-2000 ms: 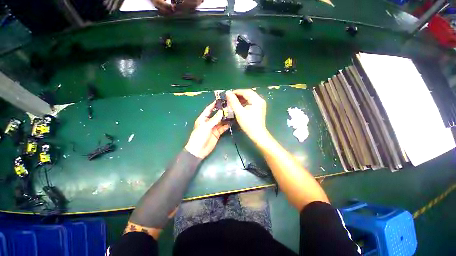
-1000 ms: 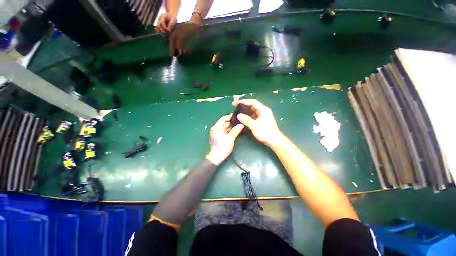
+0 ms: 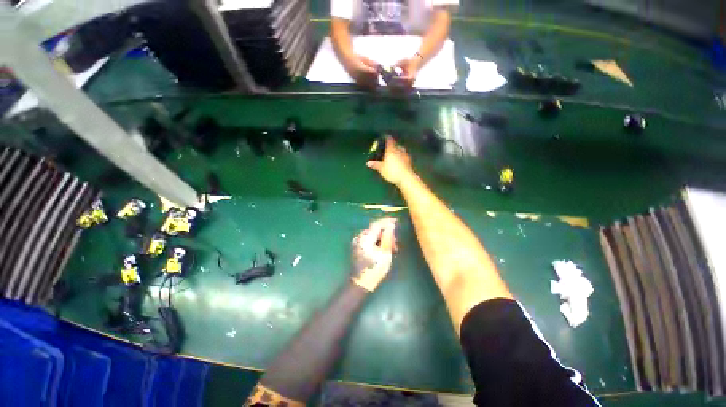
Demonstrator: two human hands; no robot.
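Note:
My right hand [image 3: 392, 163] reaches out over the dark green line, with its fingers and thumb around a small black unit with a yellow block [image 3: 376, 149]. My left hand [image 3: 376, 248] is over the green bench with its fingers curled; no black case or cord shows in it, but its palm is hidden. A cluster of yellow-and-black circuit board units [image 3: 177, 220] with tangled cords lies at the left of the bench. A dark cord bundle [image 3: 255, 273] lies between the cluster and my left hand.
Another yellow unit [image 3: 506, 176] lies on the line. A crumpled white tissue [image 3: 572, 292] and a tray stack [image 3: 665, 298] are at right. Another tray stack [image 3: 36, 226] and blue bins [image 3: 87, 370] are at left. A person works opposite on a white sheet [image 3: 338, 67].
My hands have separated, and the dark case and its trailing cord no longer show. My right hand has moved forward onto the yellow unit. The view has shifted; the opposite person's hands are back over the sheet.

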